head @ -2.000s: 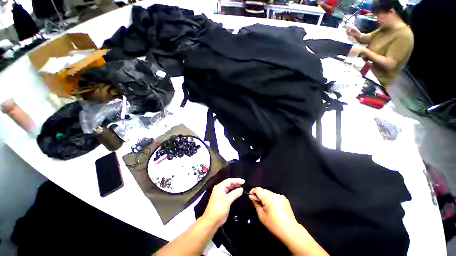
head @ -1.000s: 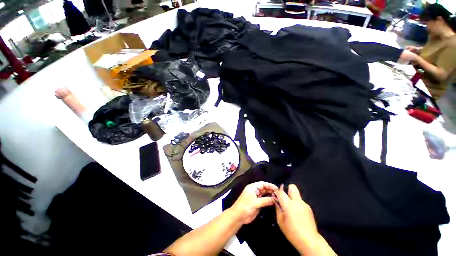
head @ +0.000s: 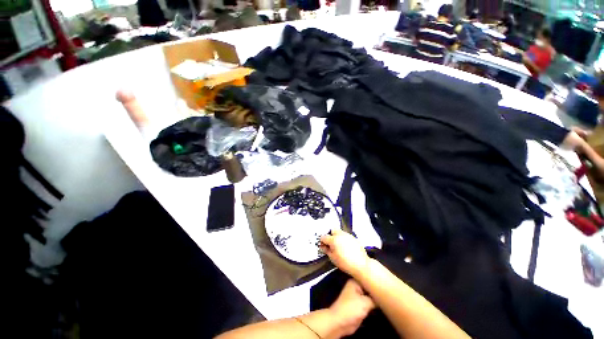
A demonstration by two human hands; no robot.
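Observation:
My right hand (head: pixel 347 251) reaches over the round white fastener plate (head: pixel 281 228), its fingertips at the small bits on the plate's near right side. Whether it pinches one is too small to tell. Black pieces (head: pixel 306 202) are heaped at the plate's far side. My left hand (head: pixel 351 306) is at the near edge of the black garment (head: pixel 463 285), partly behind my right forearm; its fingers look curled and seem to be on the cloth. No needle or thread can be made out.
The plate rests on an olive-brown mat (head: pixel 273 275). A phone (head: pixel 221 208), small brown cylinder (head: pixel 233 168), plastic bags (head: pixel 189 147) and open cardboard box (head: pixel 199 56) are to the left. A black garment pile (head: pixel 424 126) extends beyond. Another person's hand (head: pixel 575 140) is at the right edge.
My right hand has left my left hand and the garment and moved forward left to the plate. My left hand stays at the garment. The view has shifted, moving the table items right.

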